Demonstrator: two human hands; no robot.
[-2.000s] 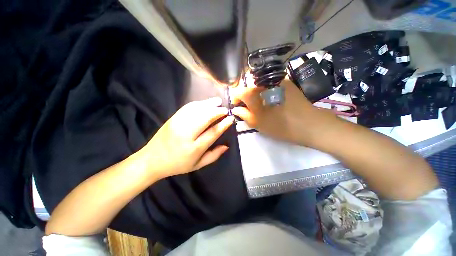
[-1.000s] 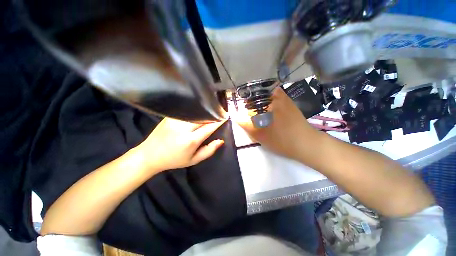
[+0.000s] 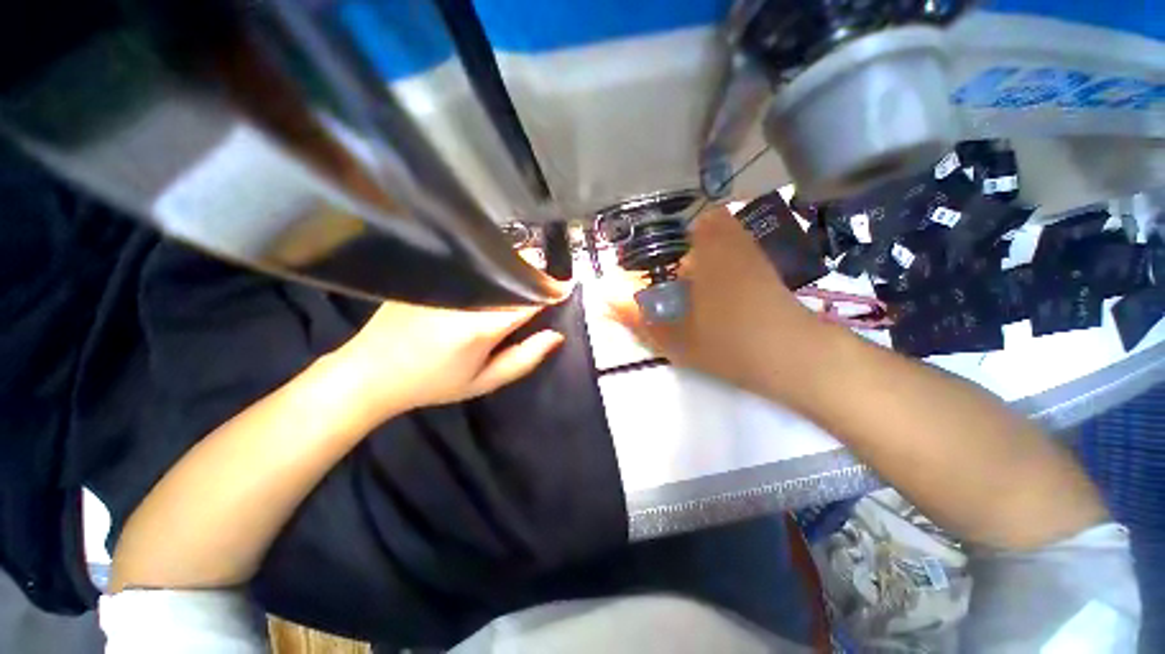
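Observation:
A large black garment piece covers the left of the table and hangs over its front edge, its straight edge running up to the needle area of the sewing machine. My left hand lies on the cloth beside the needle, thumb apart; its fingertips are hidden behind the machine head. My right hand is right of the needle, partly behind the tension spring and grey knob; its fingertips are lost in the lamp glare. I cannot tell whether either hand grips the cloth.
Black labels with white marks lie heaped at the right. Pink-handled snips lie beside them, partly behind my right forearm. A ruler-marked table edge runs along the front. Crumpled beige-grey scraps sit below it.
The view has shifted so the machine head looms larger and hides more near the needle. My left hand has moved slightly up and left, its fingertips now hidden. The black cloth remains at the needle.

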